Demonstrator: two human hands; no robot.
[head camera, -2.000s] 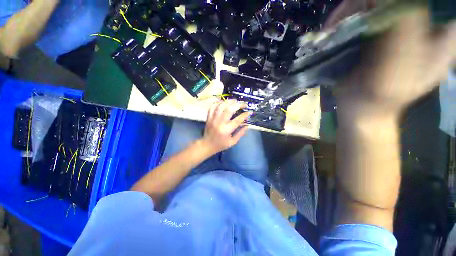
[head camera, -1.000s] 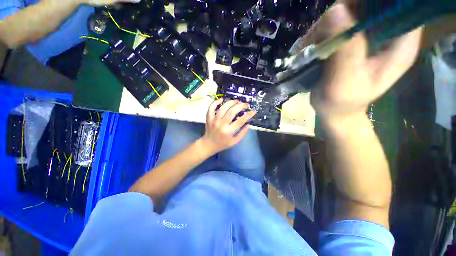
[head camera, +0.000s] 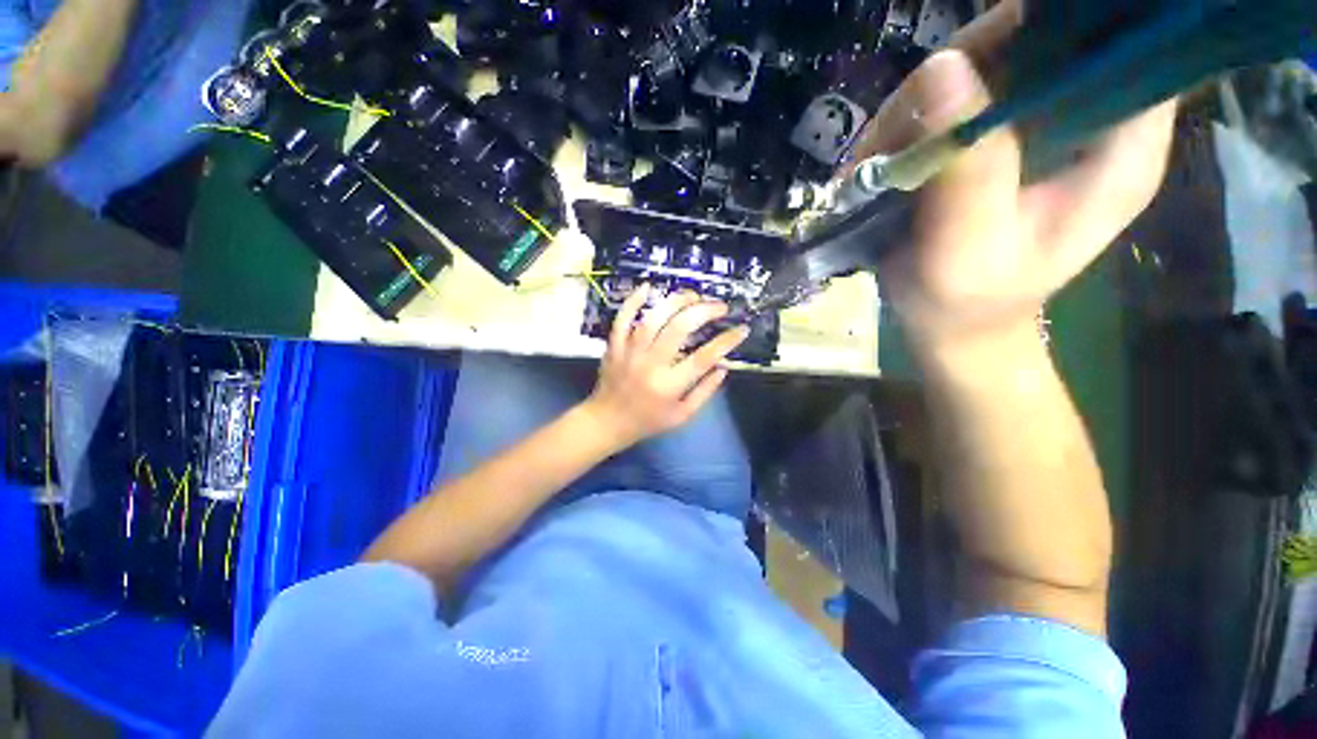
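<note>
An open black power strip housing (head camera: 679, 260) lies on the pale board at the bench's front edge, metal strips showing. My left hand (head camera: 662, 358) rests with its fingers on the housing's near side and holds it down. My right hand (head camera: 982, 217), large and blurred, is wrapped around the dark power screwdriver (head camera: 1098, 72). The tool slants down to the left, its tip at the right part of the housing. The tip's exact contact point is blurred.
Two black housings (head camera: 354, 224) with yellow wires lie left on the board (head camera: 491, 318). Black socket inserts (head camera: 727, 70) are heaped behind. A blue bin (head camera: 340, 448) with strips stands at the left. Another person's arm (head camera: 65, 87) is at the upper left. A clear bag (head camera: 838, 484) hangs below the board.
The whole view has shifted, so bench items appear further left. My right hand and the screwdriver sit slightly lower and left. My left hand stays on the housing.
</note>
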